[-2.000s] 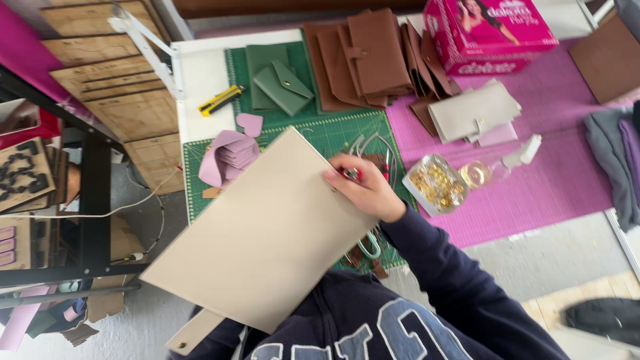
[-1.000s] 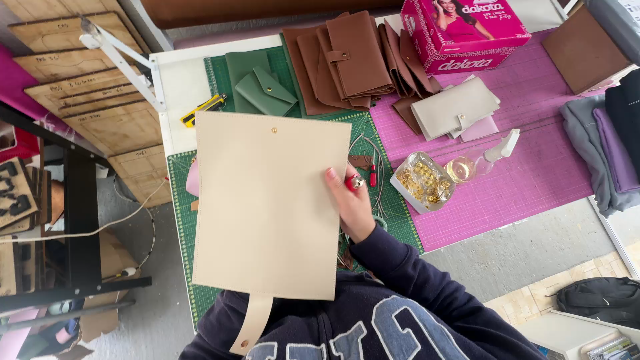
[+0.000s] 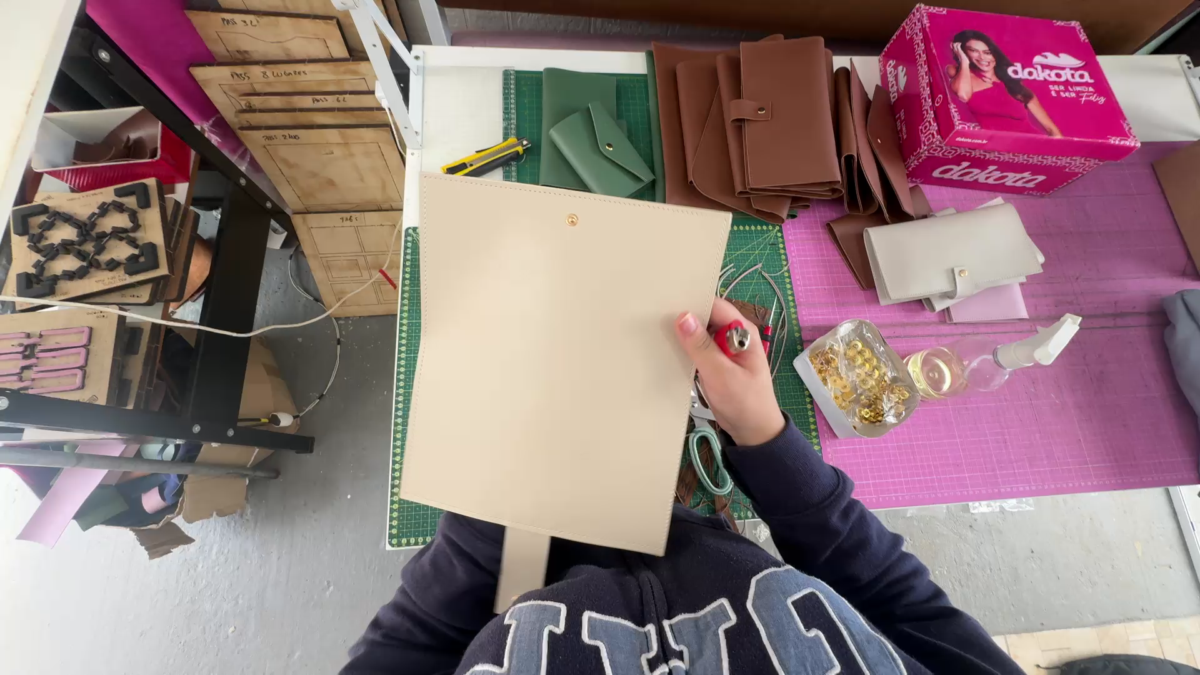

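A beige leather cover with stitched edges is held up flat over the green cutting mat. It has a brass snap near its top edge and a strap hanging at its lower edge. My right hand grips the cover's right edge, thumb on the face, and also holds a red-handled tool with a metal end. My left hand is hidden behind the cover; only its sleeve shows. Scissors with mint handles lie on the mat beneath my right wrist.
Behind are a yellow utility knife, a green leather wallet, brown leather covers and a pink box. To the right stand a tray of brass fittings, a spray bottle and light grey wallets.
The beige cover has turned from a slanted position to nearly upright in view, its strap now pointing down toward my body. My right hand stays at its right edge.
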